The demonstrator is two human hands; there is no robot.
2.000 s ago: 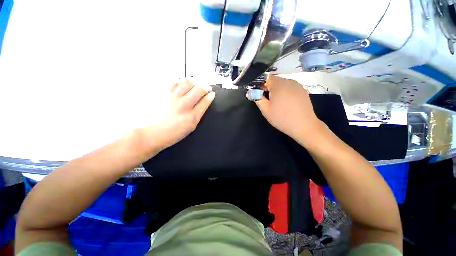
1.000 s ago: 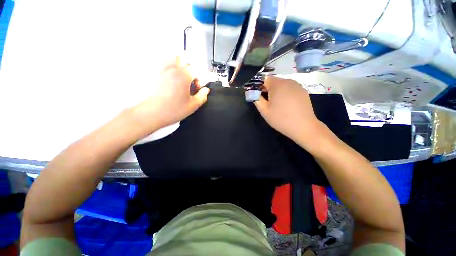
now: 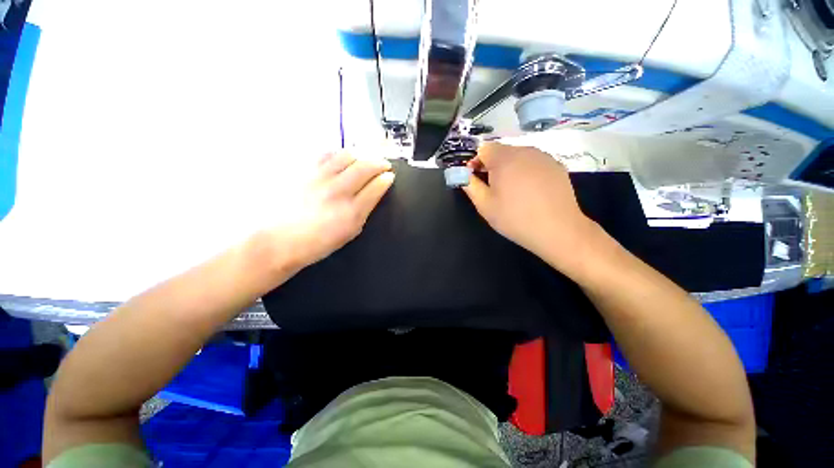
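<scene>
A matte black cut piece (image 3: 430, 256) lies on the white sewing table and reaches its front edge. Its far edge is at the needle area of the white and blue lockstitch machine (image 3: 604, 69). My left hand (image 3: 343, 196) grips the far left corner of the cloth, thumb and fingers pinched together. My right hand (image 3: 526, 187) holds the far edge at the right, its fingertips partly hidden behind the round grey tension knob (image 3: 457, 175). The presser foot is largely hidden by machine parts.
More black cloth (image 3: 704, 256) lies right of my right forearm. A thin metal rod (image 3: 341, 108) stands beyond my left hand. Below the table are a red stool (image 3: 528, 388) with a black strip across it and blue crates (image 3: 206, 434) at left. The table's front edge (image 3: 55, 308) curves across.
My left hand has moved back right and pinches the cloth again after opening out to the left. The cloth's lower left corner has shifted right. The view has turned slightly; my right hand stays at the edge.
</scene>
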